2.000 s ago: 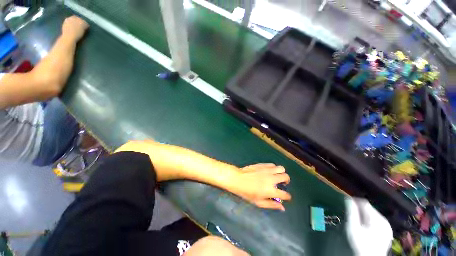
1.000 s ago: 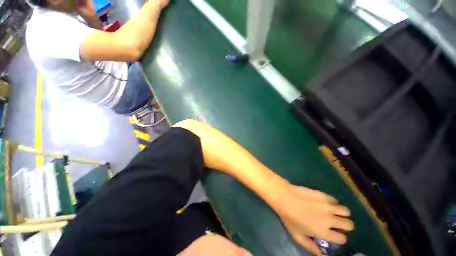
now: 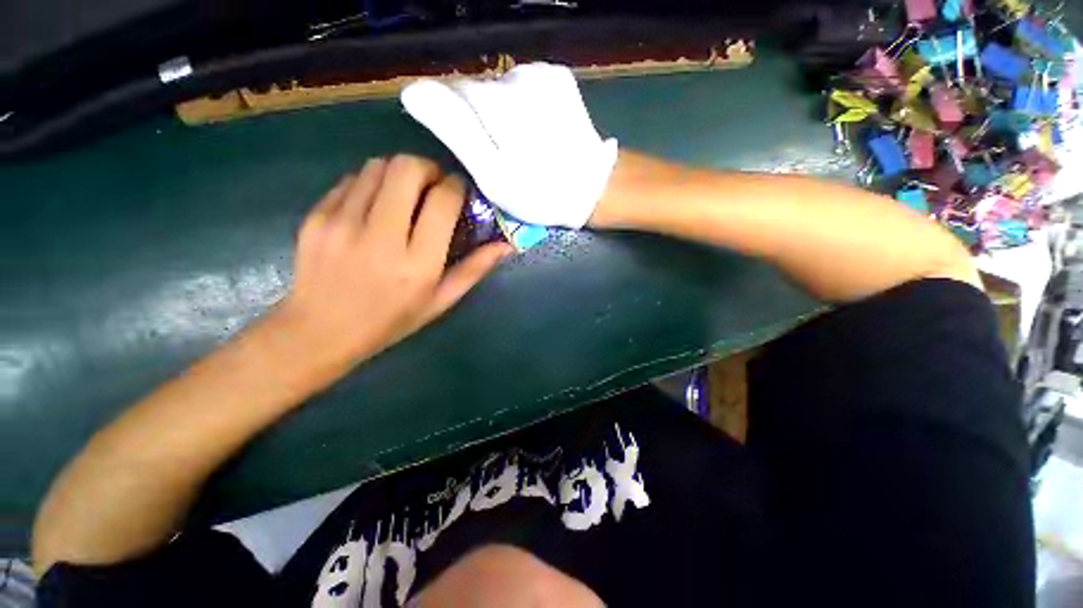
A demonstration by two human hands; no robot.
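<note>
A small dark shiny workpiece (image 3: 479,216) lies between my two hands on the green bench, mostly hidden by them. A teal binder clip (image 3: 529,236) shows at its right end, under my gloved hand. My left hand (image 3: 378,244), bare, is closed around the workpiece's left side, thumb along the near edge. My right hand (image 3: 523,143), in a white glove, is over the clip and the workpiece's far right side; its fingertips are hidden by the glove's bulk.
A heap of mixed-colour binder clips (image 3: 938,107) lies at the far right. A long yellow-brown strip (image 3: 321,97) runs along the far side, beside a black tray edge (image 3: 83,101). The green bench's near edge runs close to my body. A brown box edge (image 3: 729,398) shows below it.
The view has swung to the right and down to the bench in front of me. My gloved right hand has come together with my bare left hand at the workpiece and teal clip.
</note>
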